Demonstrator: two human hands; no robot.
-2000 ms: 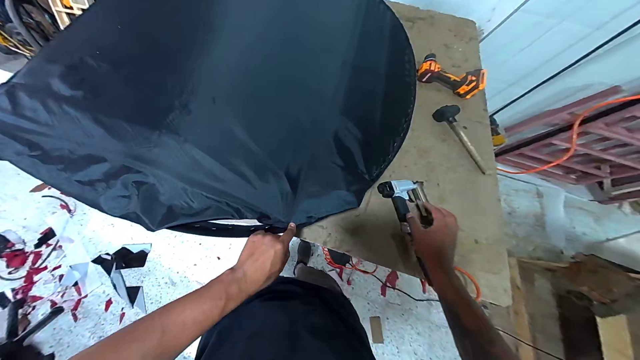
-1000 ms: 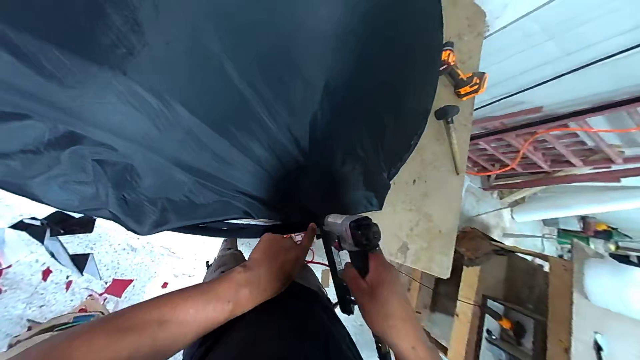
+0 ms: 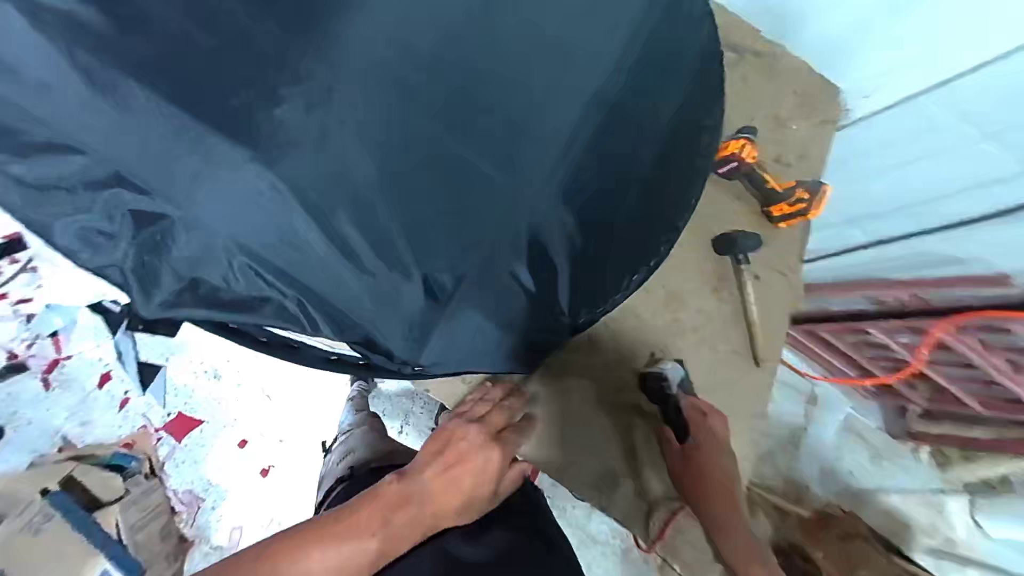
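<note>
Black sheet material (image 3: pixel 416 184) is stretched over a large round form whose curved edge carries a row of staples. At its lower edge, my left hand (image 3: pixel 480 444) lies with fingers extended toward the material's rim and grips nothing visible. My right hand (image 3: pixel 700 448) is closed on the handle of a pneumatic stapler (image 3: pixel 668 388), held above the brown board to the right of the form and apart from the material. The stapler's lower part is hidden by the hand.
On the brown board (image 3: pixel 640 344) lie a rubber mallet (image 3: pixel 748 296) and an orange and black cordless drill (image 3: pixel 768 180). An orange hose (image 3: pixel 920 364) crosses a red metal frame (image 3: pixel 952 360) at right. Scraps (image 3: pixel 182 426) and cardboard (image 3: pixel 104 512) litter the floor at left.
The stapler, at the material's edge a second ago, has moved right, away from it, in my right hand. My left hand no longer pinches the edge. The view has shifted.
</note>
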